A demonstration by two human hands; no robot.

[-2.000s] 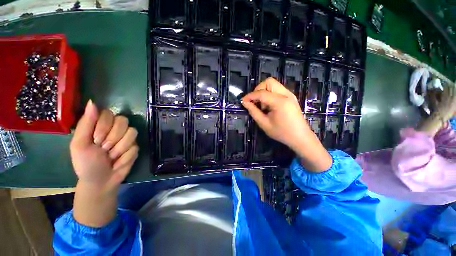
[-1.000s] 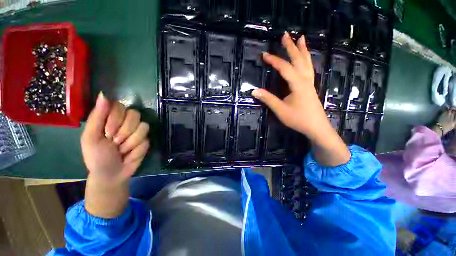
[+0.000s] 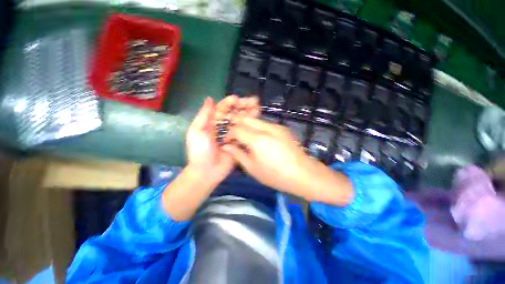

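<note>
My left hand [image 3: 204, 145] is cupped palm up in front of the tray, with a small pile of dark and silvery components [image 3: 222, 131] in the palm. My right hand [image 3: 270, 154] reaches over the left palm, its fingers at the pile; blur hides whether it grips a component. The black blister tray [image 3: 338, 89] lies on the green bench behind and to the right of my hands, its rows of pockets blurred. The red parts bin [image 3: 173, 58], holding many small components, stands to the left.
A clear blister tray [image 3: 55, 83] lies left of the red bin. A brown carton [image 3: 88, 175] is below the bench at the left. A neighbour's pink sleeve [image 3: 473, 202] shows at the right, near a whitish ring-like object [image 3: 491, 128]. The green belt runs along the upper right.
My left hand has moved right and opened from a closed curl, showing the pile. My right hand has moved from above the tray to the left palm. The view has shifted and tilted.
</note>
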